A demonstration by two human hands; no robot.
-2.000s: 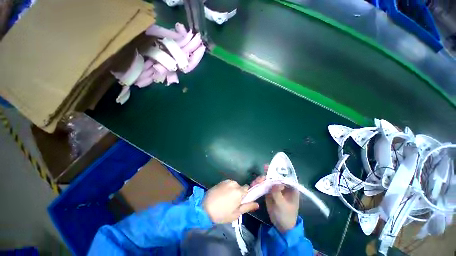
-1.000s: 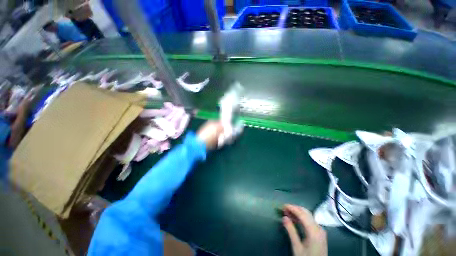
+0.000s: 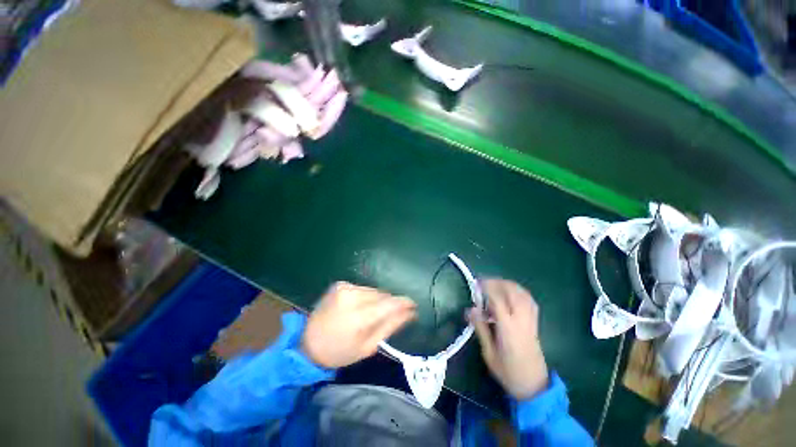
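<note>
A white cat-ear headband shell point(image 3: 426, 378) is in front of me at the bench's near edge, one ear pointing toward me and its arc curving up to the right. A thin dark wire trails inside the arc. My right hand point(image 3: 511, 336) grips the right side of the arc, its fingers slightly blurred. My left hand point(image 3: 353, 325) is over the left end of the arc and hides it; whether its fingers grip the shell is unclear. Pink and white headband pads point(image 3: 301, 109) lie piled at the upper left.
Cardboard sheets point(image 3: 113, 105) are stacked at the left. Tangled white headbands point(image 3: 698, 306) with wires lie at the right. A finished-looking eared headband point(image 3: 436, 70) lies beyond the green strip point(image 3: 506, 157). A blue crate point(image 3: 148, 380) holding cardboard is below the bench edge.
The headband my left hand carried toward the line now lies beyond the green strip. My left hand has come back toward me. My right hand, empty a second ago, now holds another shell.
</note>
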